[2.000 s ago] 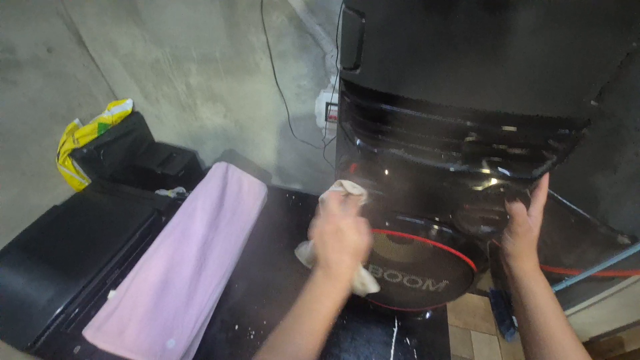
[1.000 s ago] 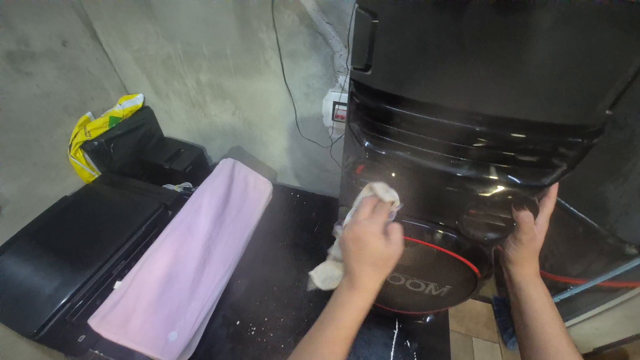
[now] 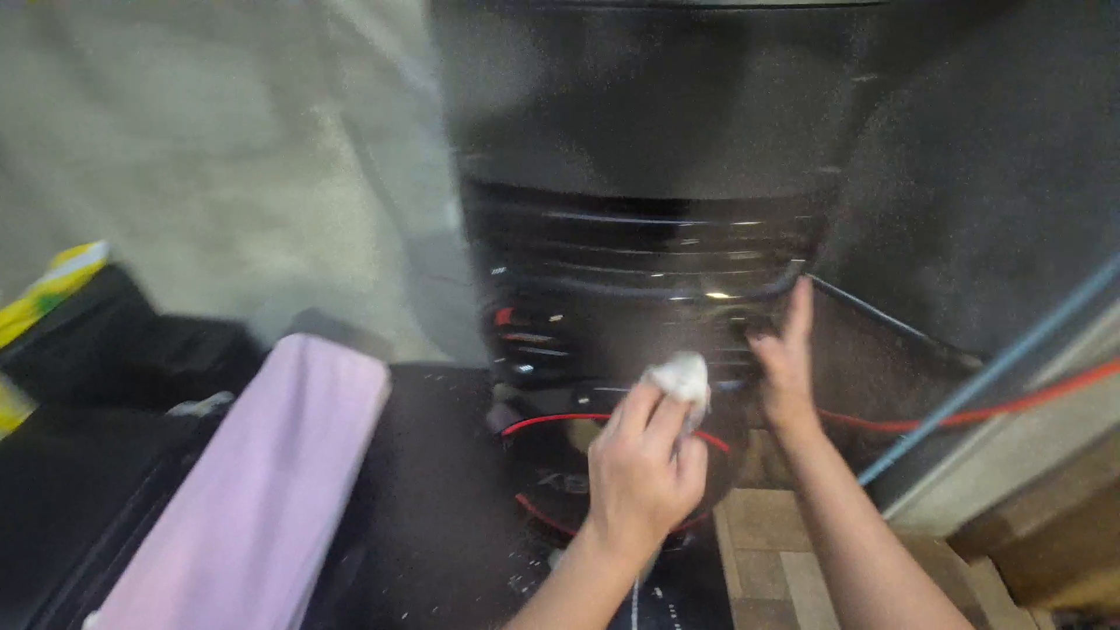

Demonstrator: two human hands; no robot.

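Note:
A tall glossy black speaker cabinet with a round red-rimmed speaker cone stands before me. My left hand grips a crumpled whitish cloth in front of the cabinet, just above the round speaker; blur hides whether the cloth touches the surface. My right hand rests against the cabinet's right edge, thumb and fingers apart, with no object in it. Part of that hand's fingers is hidden by blur and the dark surface.
To the left, a pink-lilac cloth lies over a long object beside black equipment. A yellow bag is at the far left. A blue pole slants at the right above the tiled floor. A grey wall rises behind.
My left hand with the cloth has moved right across the cabinet front, from near its left edge. My right hand stays at the right edge. The view has shifted.

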